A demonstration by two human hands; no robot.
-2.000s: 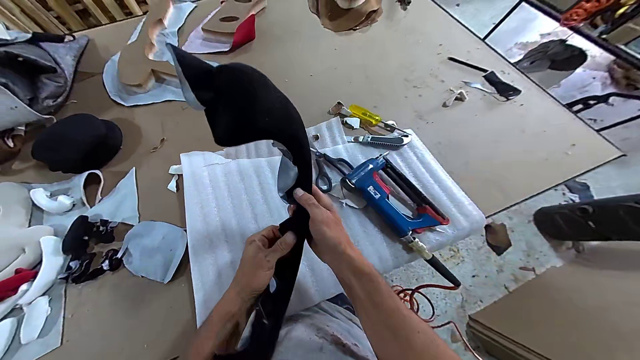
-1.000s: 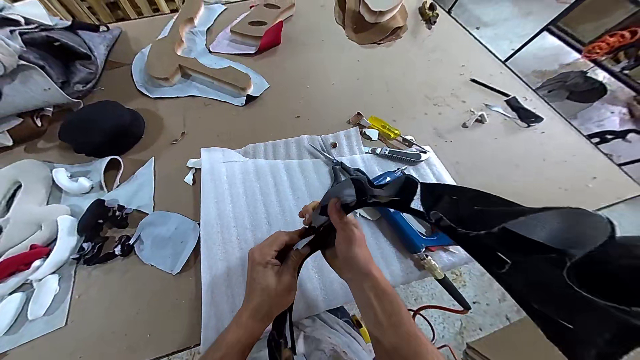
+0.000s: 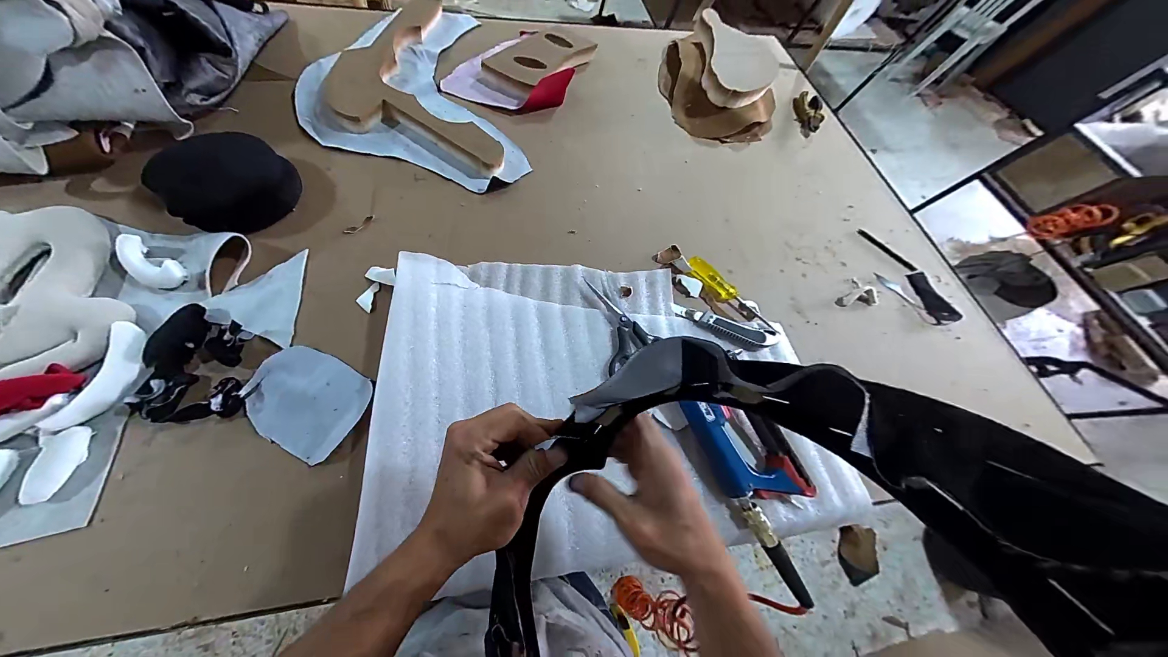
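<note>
A long black fabric-covered piece (image 3: 995, 465), its underside showing grey material and staples, curves from the lower middle to the right edge. My left hand (image 3: 497, 479) pinches its narrow part between thumb and fingers. My right hand (image 3: 652, 497) is just right of that spot, thumb spread, its fingers partly hidden behind the piece; whether they grip it is unclear. Beneath lies white foam sheeting (image 3: 456, 365). Beyond the piece are scissors (image 3: 625, 333), a grey utility knife (image 3: 730, 327), a yellow-handled screwdriver (image 3: 712, 278) and a blue pneumatic staple gun (image 3: 730, 456), partly covered.
At left lie a black padded piece (image 3: 222, 182), grey fabric (image 3: 308, 401) and white foam scraps (image 3: 96, 379). Shaped boards on fabric (image 3: 438, 128) lie at the back, brown cut pieces (image 3: 716, 82) at back right. A black-handled knife (image 3: 933, 297) lies near the right table edge.
The black piece stood upright above my hands two seconds ago; now it extends to the right with its stapled underside showing. My right thumb has come away from the piece since one second ago.
</note>
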